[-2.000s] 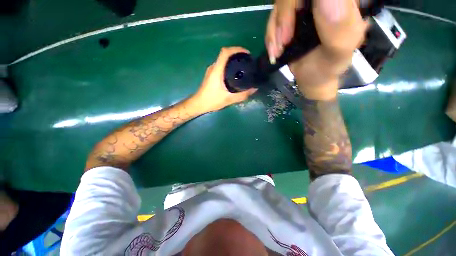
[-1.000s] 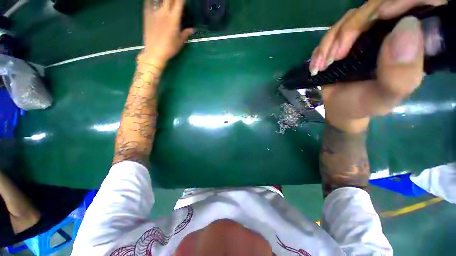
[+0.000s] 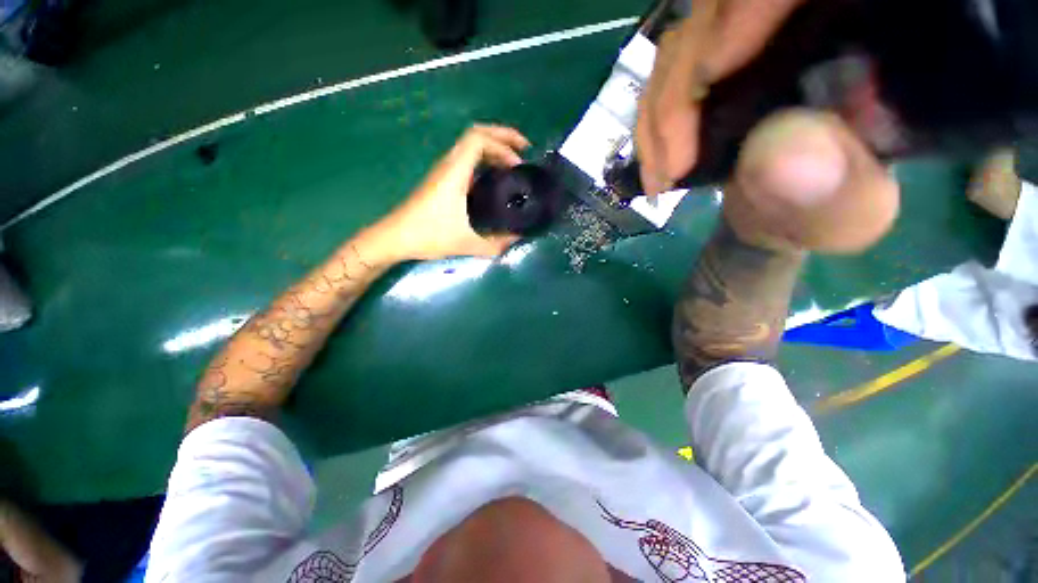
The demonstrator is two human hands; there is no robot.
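Note:
My left hand is wrapped around the left side of a black cylindrical housing, whose round end faces up with a small centre hole. My right hand grips a large, blurred black electric screwdriver near the camera. The driver's front end is over the pick-up side of the white screw feeder, to the right of the housing. The bit itself is hidden. Loose silver screws lie in a pile between the housing and the feeder.
A white line crosses the glossy green bench. A black unit stands beyond it. A small dark piece lies at left. Another person's white sleeve is at right, near a blue bin. Another person's arm is at lower left.
My left hand has come back from beyond the white line and now holds a housing beside the feeder. My right hand and the screwdriver stay over the feeder; the camera view has shifted.

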